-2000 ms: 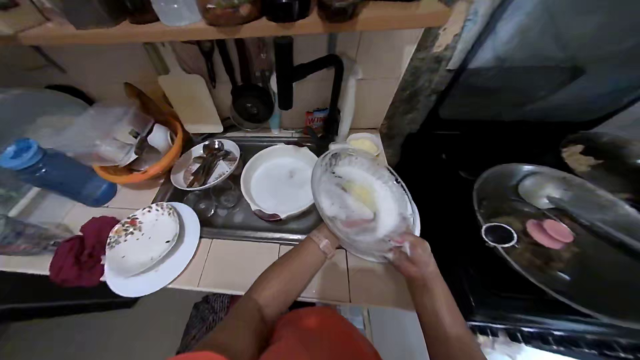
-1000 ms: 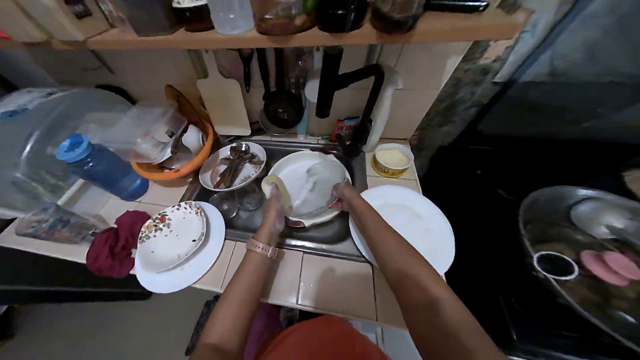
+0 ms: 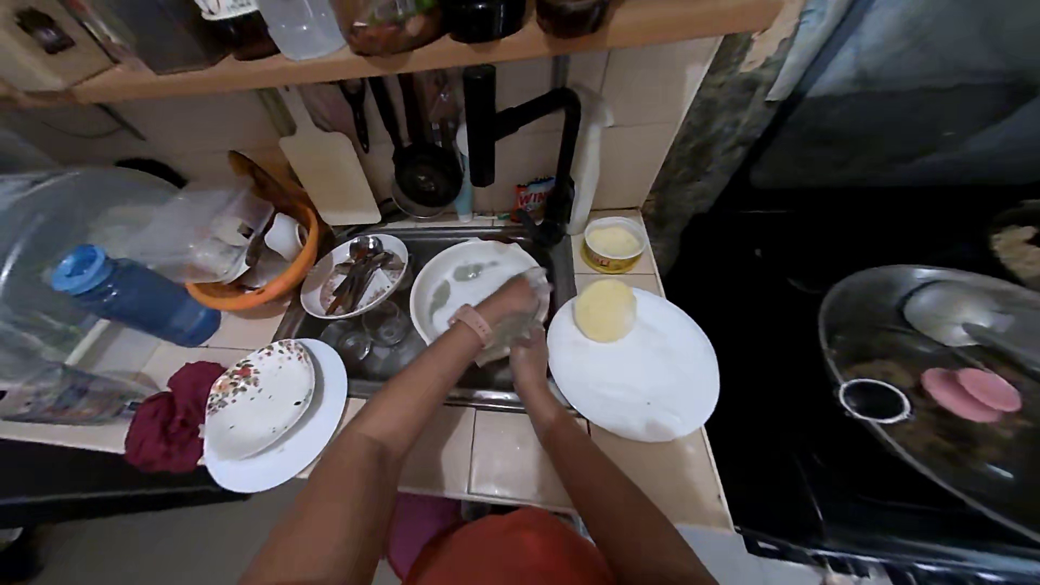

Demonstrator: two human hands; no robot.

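Note:
Over the right side of the sink, a clear bowl [image 3: 505, 335] is tilted above a white basin [image 3: 443, 280] with suds and water in it. My right hand [image 3: 530, 356] grips the clear bowl's lower rim. My left hand [image 3: 513, 302], with a pink band at the wrist, lies against the same bowl; its fingers are blurred and partly hidden. A round yellow sponge [image 3: 605, 310] rests on the upper left of a large white plate [image 3: 642, 370], right of the sink. Behind that plate stands a small tub [image 3: 613, 244] with a pale yellow substance.
A bowl of cutlery [image 3: 321, 302] and drinking glasses [image 3: 386, 323] occupy the sink's left. A black faucet [image 3: 562, 154] arches behind. Stacked plates [image 3: 329, 422], a maroon cloth [image 3: 166, 426], a blue bottle [image 3: 154, 301] and an orange basin [image 3: 280, 284] stand left; a large pan [image 3: 837, 357] sits on the stove.
The yellow sponge, by my left hand a second ago, now lies on the large white plate. Two seconds ago the clear bowl was held above that plate; it is now over the sink.

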